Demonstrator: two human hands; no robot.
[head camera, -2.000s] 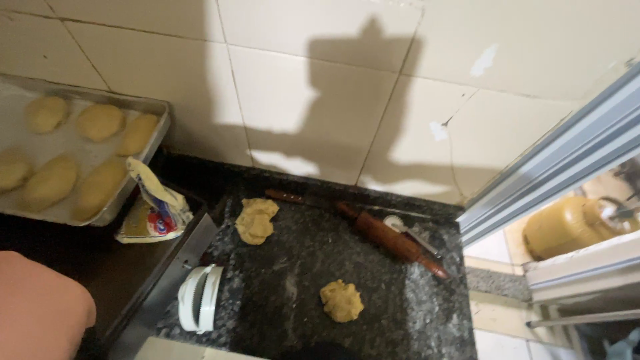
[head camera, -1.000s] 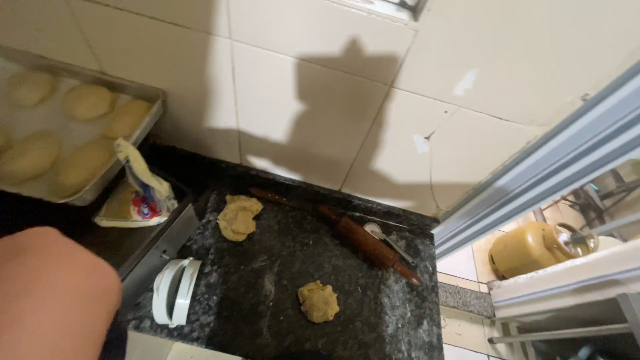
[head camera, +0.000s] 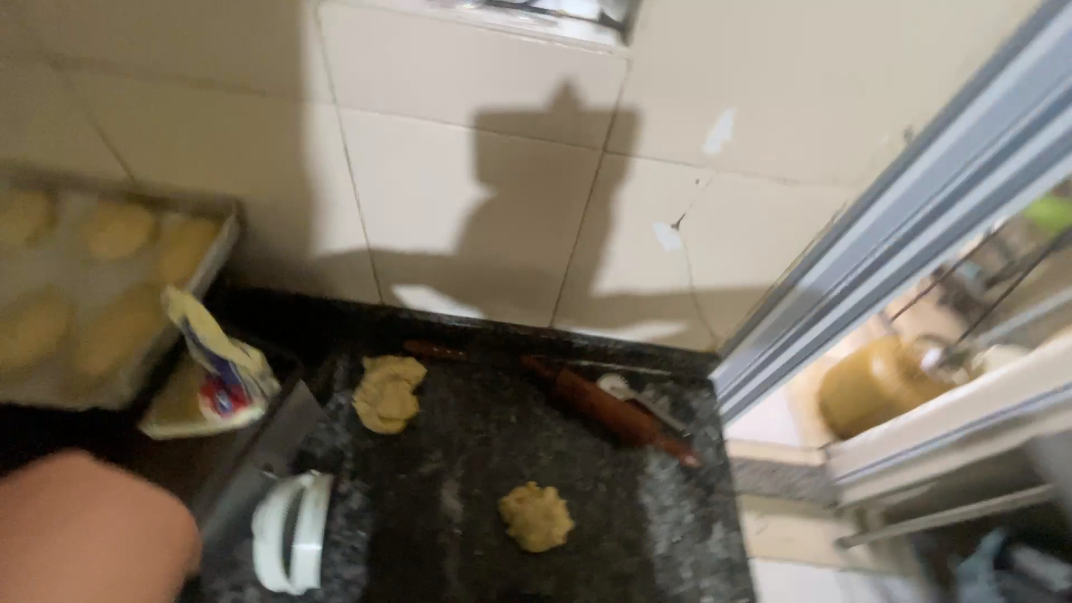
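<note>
Neither of my hands is in view; only a blurred bare part of an arm shows at the lower left. Two lumps of dough lie apart on the dark stone countertop: a folded piece of dough (head camera: 389, 394) near the wall and a rough round piece of dough (head camera: 536, 517) nearer me. A wooden rolling pin (head camera: 610, 410) rests at a slant at the back right, beside a small tool with a pale wheel-like head (head camera: 641, 398). At the counter's left stands a white plastic mold or cutter (head camera: 291, 533). What my hands hold is hidden.
A metal baking tray (head camera: 224, 239) with several shaped dough pieces stands at the left, beside an opened printed packet (head camera: 218, 377). A tiled wall (head camera: 452, 184) bounds the back. Past a metal frame (head camera: 888, 213) at the right is a yellow gas cylinder (head camera: 879, 385).
The view has shifted, bringing a window edge into sight at the top. The dough pieces, rolling pin and white plastic item keep their places on the counter.
</note>
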